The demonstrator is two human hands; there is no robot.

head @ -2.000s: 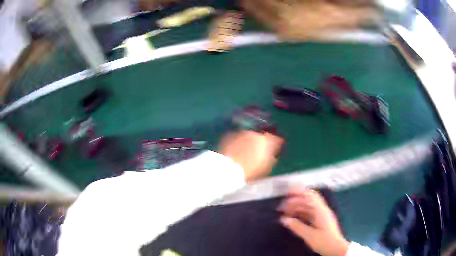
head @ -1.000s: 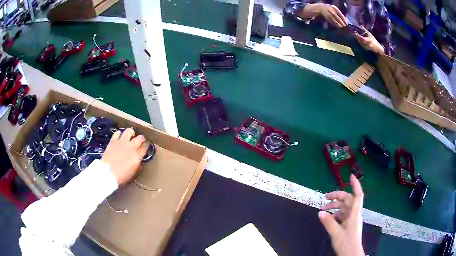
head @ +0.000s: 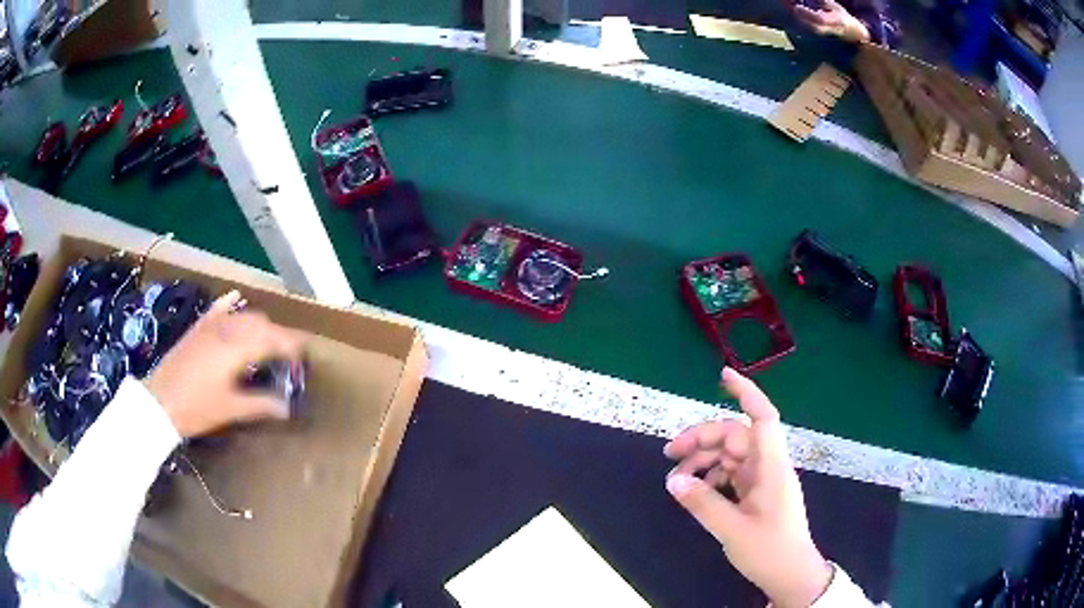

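My left hand is over the speaker carton at the left, its fingers around a dark round speaker, slightly blurred. Tangled speakers fill the carton's left part. My right hand is above the black mat's far edge, fingers apart, holding nothing visible. Just beyond it on the belt lies a red front housing with a green circuit board and an empty round opening. Left of it, another red housing has a speaker in its opening, with a pale lead sticking out right.
A pale-yellow sheet lies on the black mat. More red housings and black covers lie along the green belt. A white post rises behind the carton. A notched cardboard divider, a box and another person's hand are across.
The view has shifted, so belt items appear further left. My left hand has lifted slightly with a speaker between its fingers. My right hand still hovers open at the mat's far edge.
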